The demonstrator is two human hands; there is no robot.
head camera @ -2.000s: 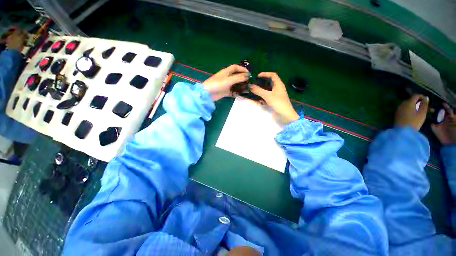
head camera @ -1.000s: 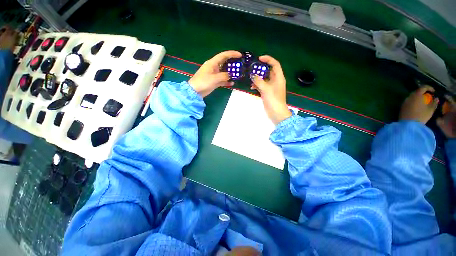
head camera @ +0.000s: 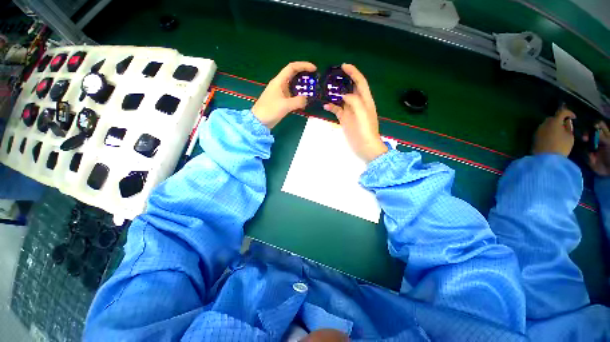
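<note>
My left hand (head camera: 279, 97) holds a round black smartwatch unit (head camera: 305, 87) by its edge, its screen lit with white and purple marks. My right hand (head camera: 357, 110) holds a second round unit (head camera: 336, 85) beside it, also lit, with the thumb at its lower edge. The two units are side by side, close together, above the far edge of a white paper sheet (head camera: 331, 170). The sheet lies on the green belt (head camera: 308, 237). The screen marks are too small to read.
A white foam tray (head camera: 144, 120) with dark and red-faced units is at left. A clear blister tray (head camera: 50, 280) with black round units is at lower left. One black round unit (head camera: 415, 100) lies on the belt to the right. Another person's hands (head camera: 556, 133) are at far right.
Both units were dark and blurred at first, then showed grids of white icons; now their screens show other purple and white marks. Both hands have moved slightly up and left since the first frame.
</note>
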